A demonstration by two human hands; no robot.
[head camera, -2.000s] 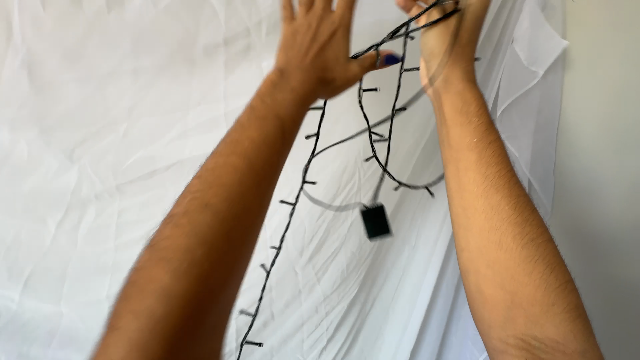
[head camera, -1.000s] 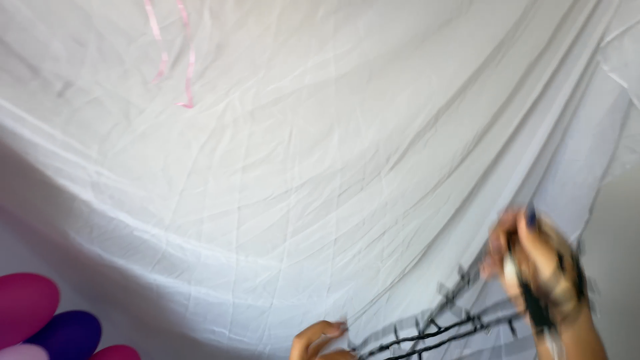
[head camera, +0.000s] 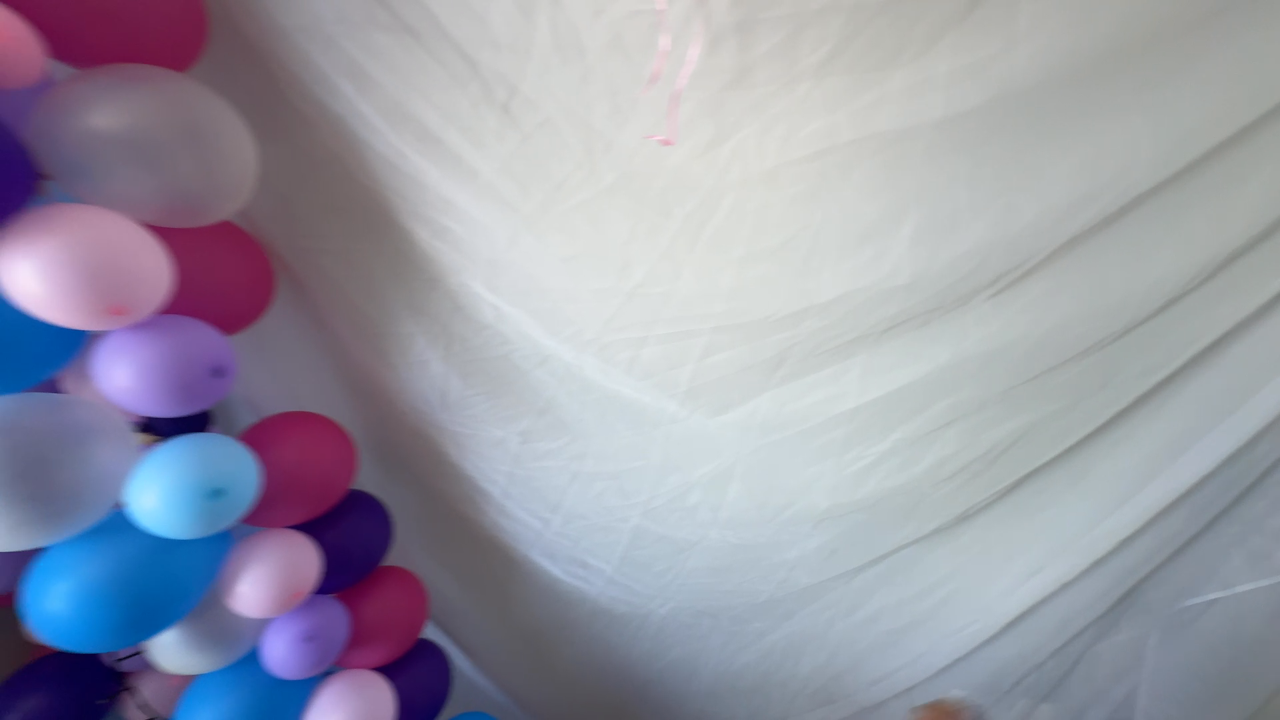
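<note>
At the bottom edge of the head view, right of centre, shows a small blurred bit of a hand, which seems to be my left hand (head camera: 948,710). Its fingers and anything in them are cut off by the frame. My right hand is out of view, and so is the black string of lights. A large white cloth (head camera: 800,330) hangs in soft folds across most of the view. Two thin pink ribbons (head camera: 680,95) hang down in front of it near the top.
A cluster of balloons in pink, magenta, purple, white and blue (head camera: 125,585) fills the left side, running from the top down to the bottom edge. Shadowed wall (head camera: 330,250) shows between the balloons and the cloth. A thin pale strip (head camera: 1230,592) lies at the far right.
The view has swung far to the left, bringing in the balloons. Both hands and the black light string were visible earlier; now only a bit of one hand shows at the bottom.
</note>
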